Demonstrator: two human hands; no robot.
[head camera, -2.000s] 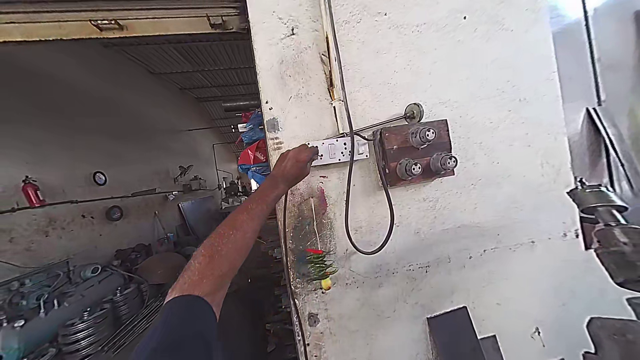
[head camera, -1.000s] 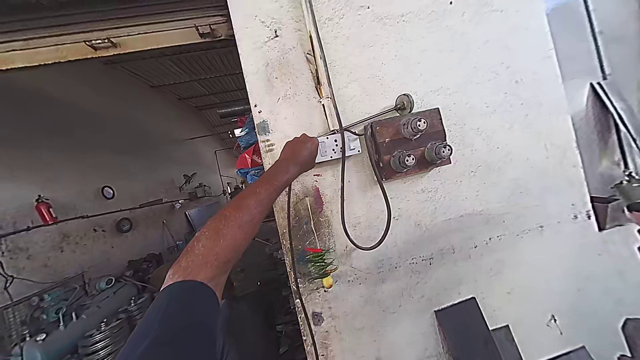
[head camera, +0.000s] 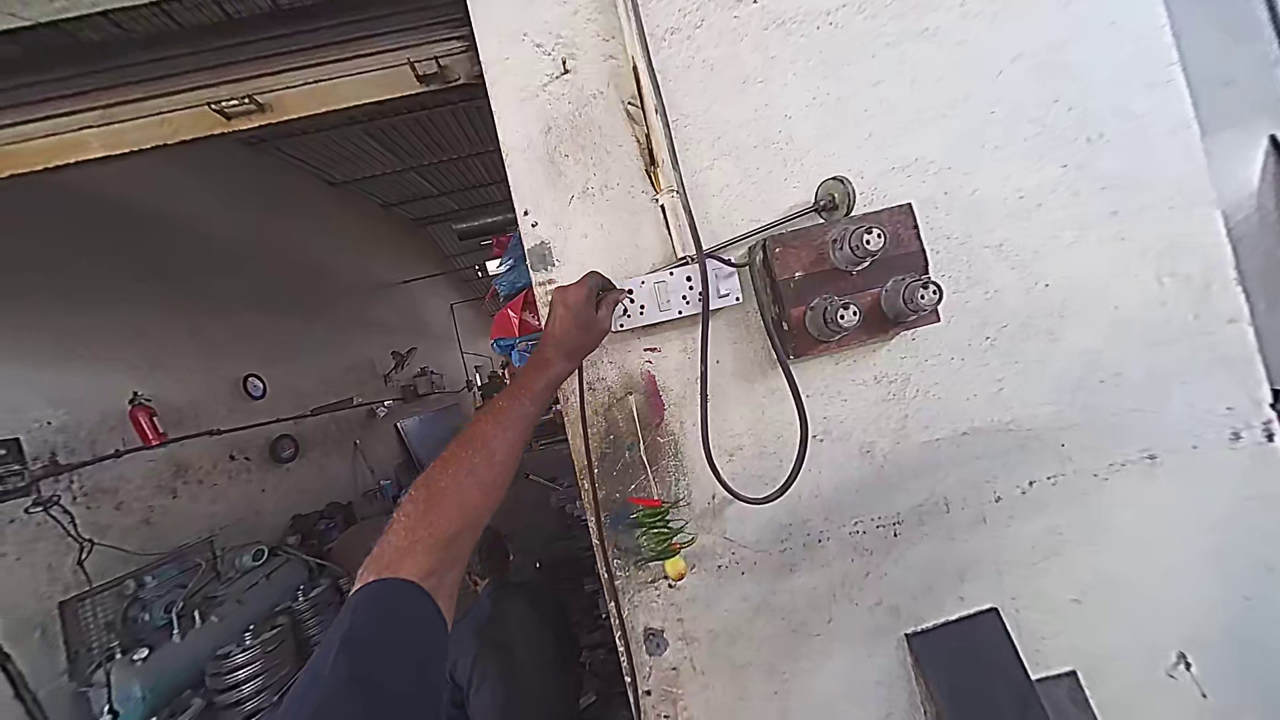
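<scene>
My left hand (head camera: 585, 315) reaches up from the lower left, its fingers pinched together at the left end of a white switch and socket board (head camera: 660, 297) on the wall. A dark cable (head camera: 592, 470) runs up under this hand; its end is hidden by the fingers. Another black cable (head camera: 704, 400) passes over the board and hangs in a loop. Right of the board, a brown wooden block (head camera: 815, 285) carries several round industrial sockets (head camera: 858, 246). Behind the block's upper left corner a thin rod ends in a round disc (head camera: 834, 198). My right hand is out of view.
Dried chillies and a yellow fruit, strung together (head camera: 660, 530), hang below the board near the wall's edge. Through the opening at left are a person in dark clothing (head camera: 515, 640), machine parts (head camera: 250, 665) and a red fire extinguisher (head camera: 146, 420). A dark stepped shape (head camera: 970, 660) is at lower right.
My left hand stays at the board's left end; its fingers now show more plainly at the socket holes. A person has come into view behind my arm.
</scene>
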